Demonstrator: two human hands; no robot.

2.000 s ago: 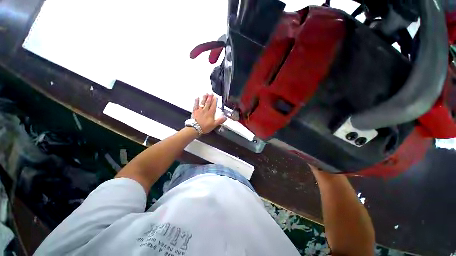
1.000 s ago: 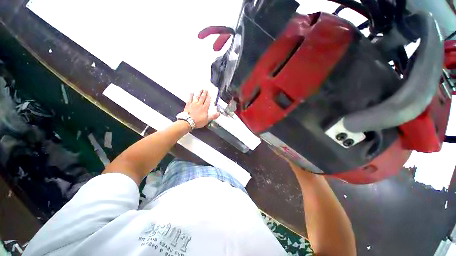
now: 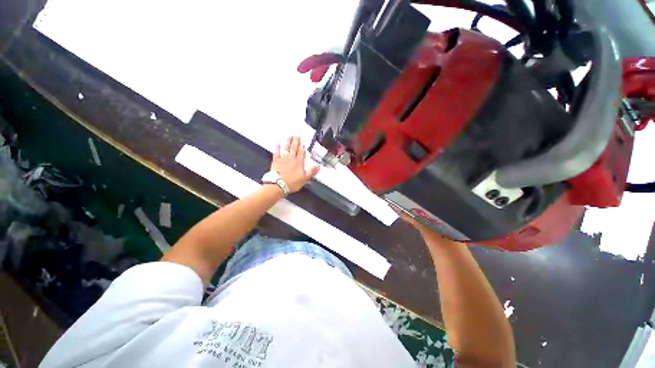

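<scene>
The red and black straight-knife cutting machine [image 3: 445, 122] fills the upper right. My left hand [image 3: 293, 165] lies flat, fingers spread, at the near edge of the white fabric lay [image 3: 179, 50], just left of the machine's front. The grey base plate [image 3: 334, 197] shows low beside my hand. A narrow white strip [image 3: 366, 201] reaches out to the right from under the machine. Another cut strip [image 3: 330, 241] lies loose nearer my body, passing under my left forearm. My right forearm goes up behind the machine body, which hides my right hand. The blade cannot be made out.
The dark brown table [image 3: 108, 118] has a curved near edge. Fabric scraps [image 3: 149, 226] lie on the green surface below it. More white fabric [image 3: 621, 230] is at the right. Black cables [image 3: 495, 13] hang behind the machine. A red-tipped lever [image 3: 319, 66] sticks out left of it.
The cutting machine has shifted left relative to the fabric since two seconds ago, and more of the white strip shows on its right. My left hand stays flat beside it.
</scene>
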